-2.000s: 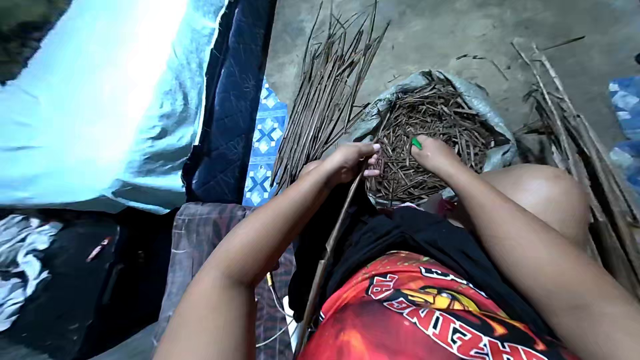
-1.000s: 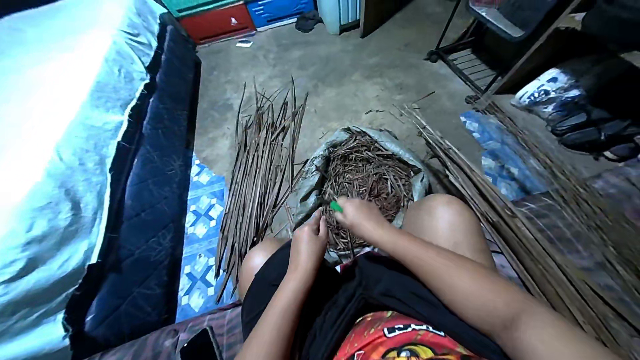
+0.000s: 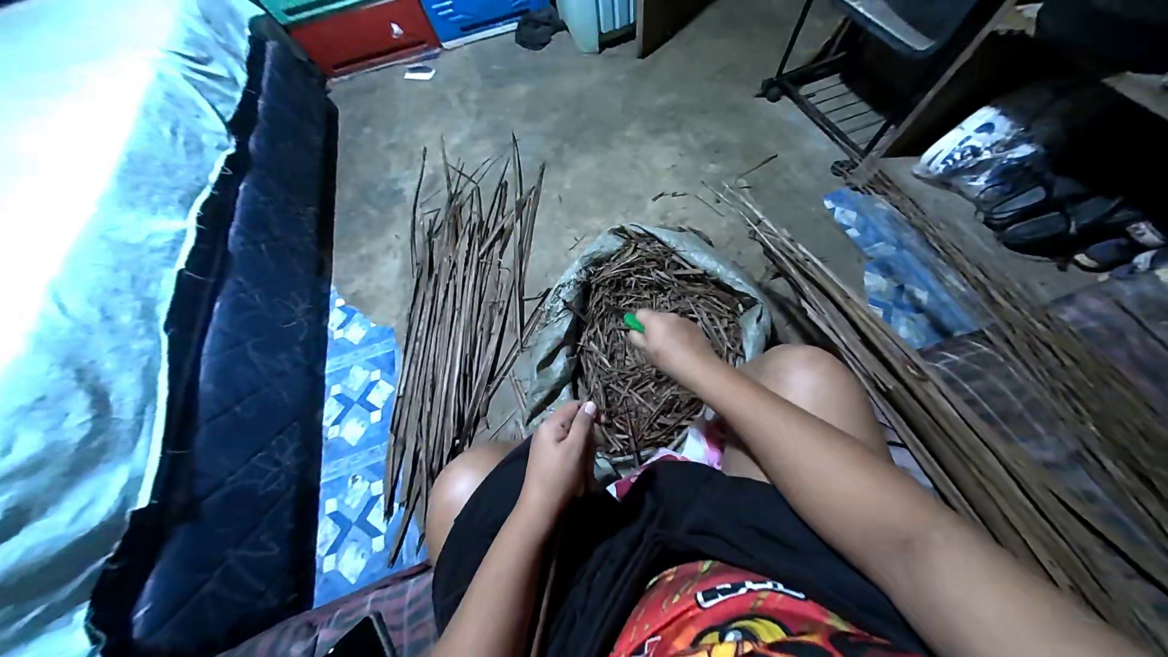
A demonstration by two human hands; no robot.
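An open woven sack full of short brown broken stalks stands between my knees. My left hand is closed on a thin brown stalk at the sack's near left rim; the stalk runs back along my forearm. Over the middle of the sack, my right hand grips a small tool with a green handle; the rest of the tool is hidden or too small to tell. A bundle of long dry stalks lies on the floor left of the sack.
Longer stalks lie to the right, beside my knee. A dark blue mattress with a pale sheet borders the left. Blue patterned mats are on the floor. A wheeled metal-framed chair and shoes are at the upper right.
My hands are farther apart than one second ago: the right has moved away from the left, over the sack's middle. The view tilted up and swung since the first frame.
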